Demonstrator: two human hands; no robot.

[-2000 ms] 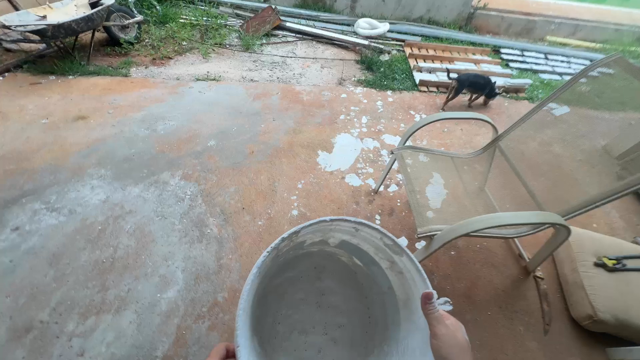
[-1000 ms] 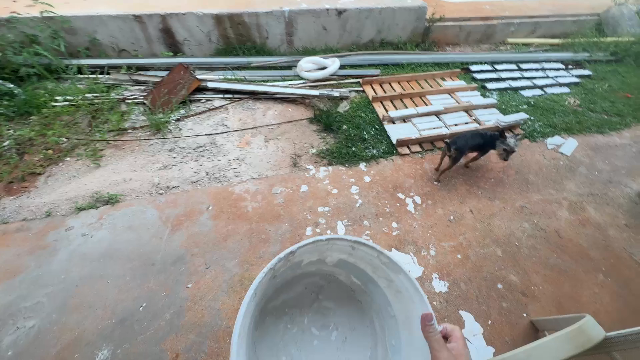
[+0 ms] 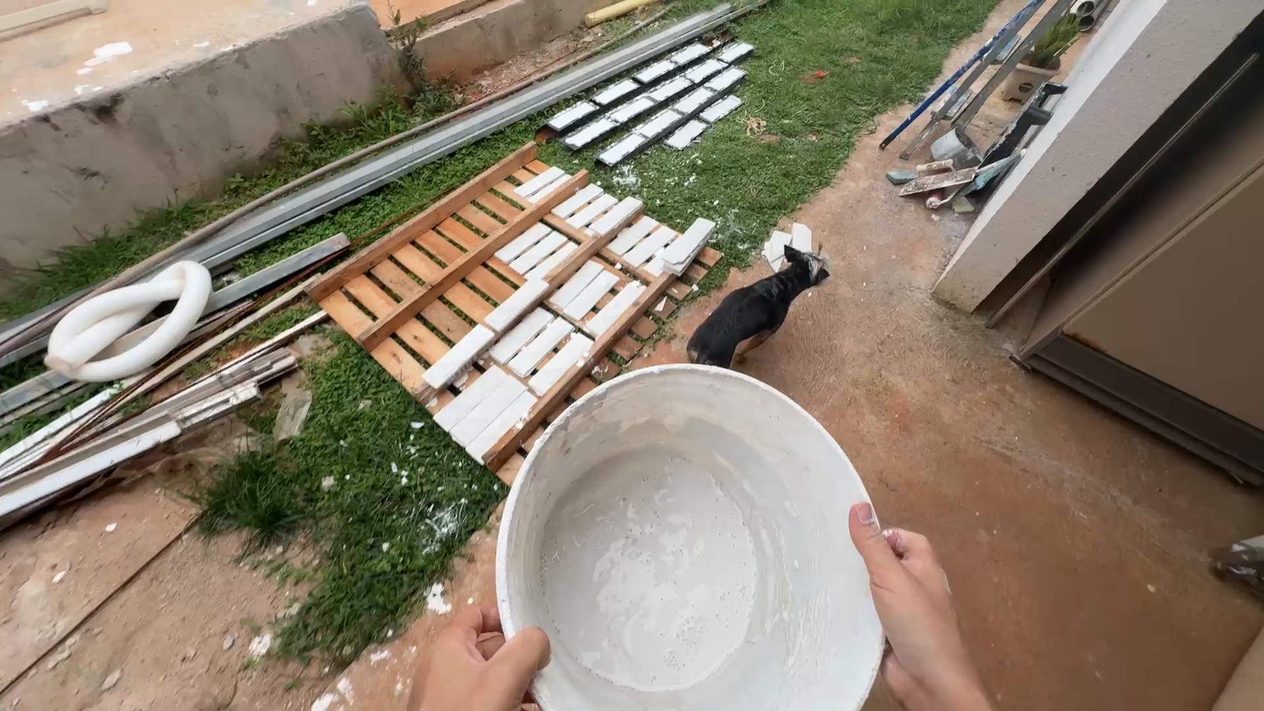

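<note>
A round white bucket [image 3: 691, 415] is held between my two hands at the bottom centre, with a whitish, bubbly liquid [image 3: 652, 573] in its bottom. My left hand [image 3: 484, 657] grips the rim on its left side, the thumb bent over the edge. On the opposite side my right hand [image 3: 918, 612] holds the wall, its thumb lying near the rim and its other fingers partly hidden behind the bucket. Just beyond the bucket, a black dog [image 3: 755, 311] stands on the reddish ground, facing away to the right.
A wooden pallet [image 3: 444, 267] bearing white-coated strips [image 3: 484, 410] lies on grass. More strips [image 3: 657, 104] lie behind it. Metal profiles [image 3: 365, 163] and a coiled white hose [image 3: 128, 321] are at left. At right stand a wall corner [image 3: 1066, 138], a door [image 3: 1185, 316] and tools [image 3: 958, 173].
The view has swung right, bringing the wall and door in. The bucket has stayed in front of me. My left hand, out of sight one second ago, now shows on the rim. The chair has left view.
</note>
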